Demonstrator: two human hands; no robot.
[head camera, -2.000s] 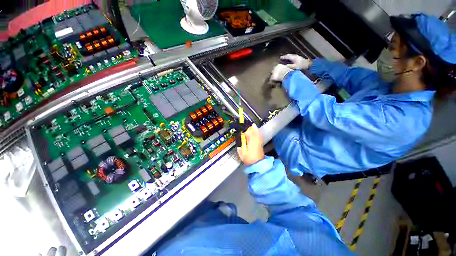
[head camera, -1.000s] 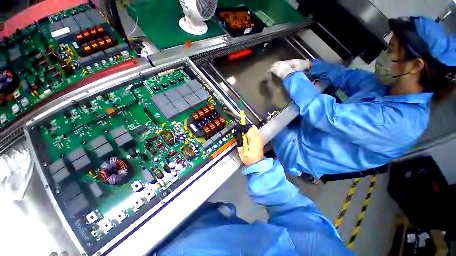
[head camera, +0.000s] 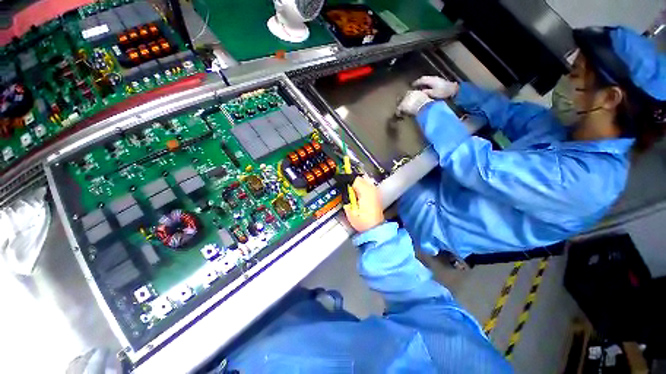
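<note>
A large green circuit board lies in a metal-edged frame in front of me. It carries a toroidal inductor, a block of orange-copper inductors and grey rectangular blocks. My bare right hand is at the board's right edge, shut on a slim yellow and black hand tool. Its thin tip points up and away, beside the inductor block; I cannot tell whether it touches anything. My left hand, in a pale glove, is blurred and cut off at the bottom left; its fingers' state is unclear.
A second board lies behind, near red material. A white fan and a black tray of orange-copper parts stand at the back. A person in blue sits at right, white-gloved hands over the rail section. Clear plastic lies at left.
The view has shifted a little, so the board sits slightly higher and further right. My left glove shows more at the bottom edge. My right hand keeps the tool near the same board edge.
</note>
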